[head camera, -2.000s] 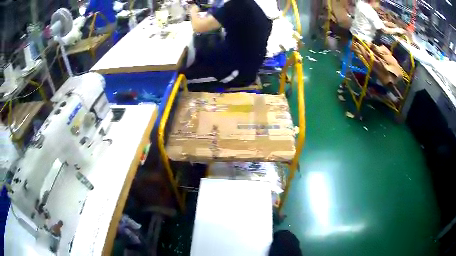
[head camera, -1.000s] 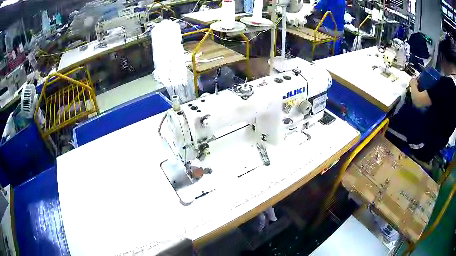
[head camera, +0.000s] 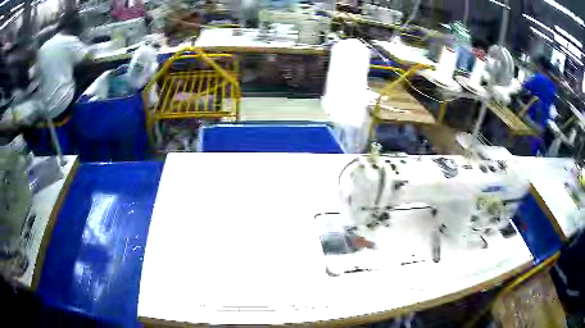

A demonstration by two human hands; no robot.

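No hand of mine is in the picture. The white sewing machine (head camera: 442,192) stands on the right half of the white sewing table (head camera: 237,237), which has a wood-coloured front edge. The machine's needle end points left, with a small reddish-orange part (head camera: 363,242) low beside it. The lettering on its head is blurred. Fine dark ruler marks run along the table's front edge.
A blue trough (head camera: 96,237) lies left of the table and another (head camera: 269,138) behind it. Yellow-railed trolleys (head camera: 192,96) stand behind. A cardboard-topped trolley (head camera: 532,301) is at the lower right. White cloth (head camera: 347,83) hangs behind the machine. People are at far left and right.
The view has swung left. The machine now sits further right in the picture, and the left blue trough and a person in white at the far left have come into view.
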